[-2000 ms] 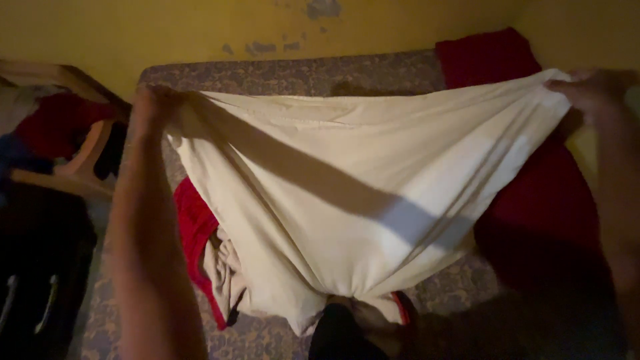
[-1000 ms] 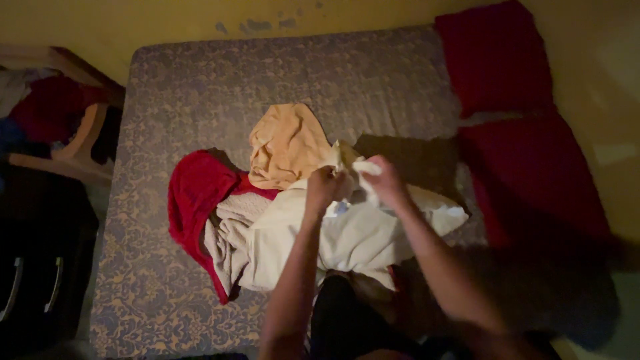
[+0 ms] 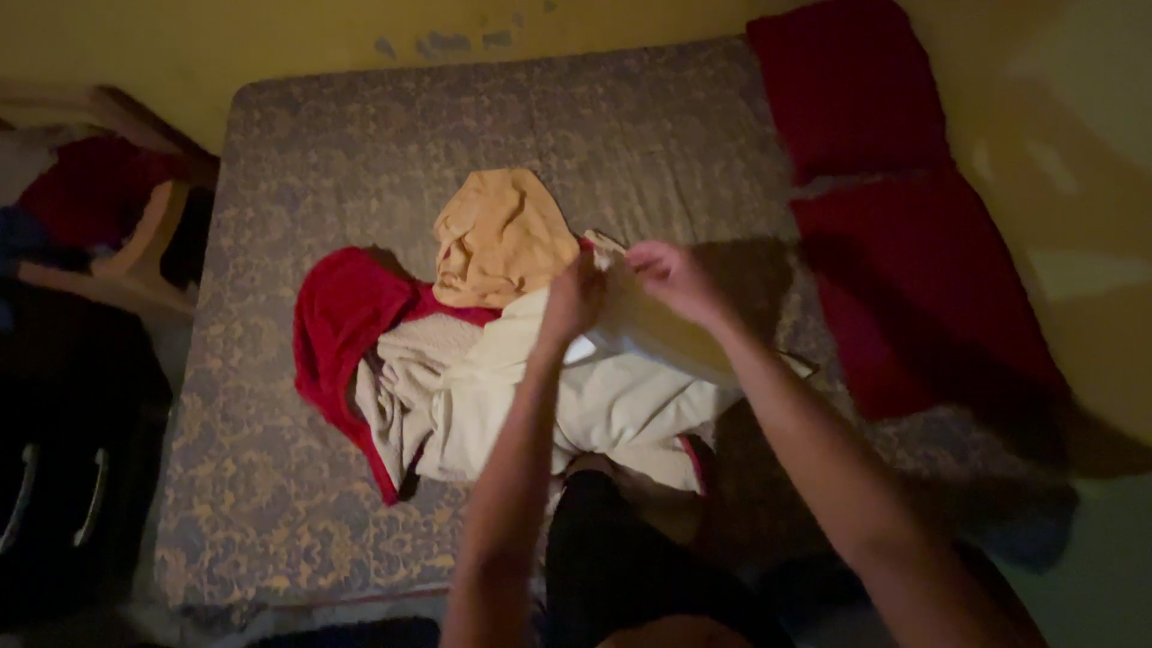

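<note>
Above the middle of the patterned mattress (image 3: 360,144), my left hand (image 3: 579,292) grips an edge of a cream cloth (image 3: 630,396). Close to its right, my right hand (image 3: 670,270) pinches the same cloth near its top edge. The cloth hangs and lies in folds below both hands, partly hidden by my forearms. Just left of my left hand lies a crumpled peach-orange cloth (image 3: 504,229). Farther left is a red fabric piece with a beige lining (image 3: 346,315), partly under the cream cloth.
Two red pillows or cushions (image 3: 846,90) lie along the mattress's right side. At the left stand a wooden chair (image 3: 148,234) with clothes on it and a dark cabinet with metal handles (image 3: 90,495). My black-clad leg (image 3: 612,558) rests at the near edge. A yellow wall rises behind.
Two seconds ago both hands held the cream cloth spread wide; they have since come close together and the cloth is lowered and bunched. The peach-orange cloth, hidden then, now shows.
</note>
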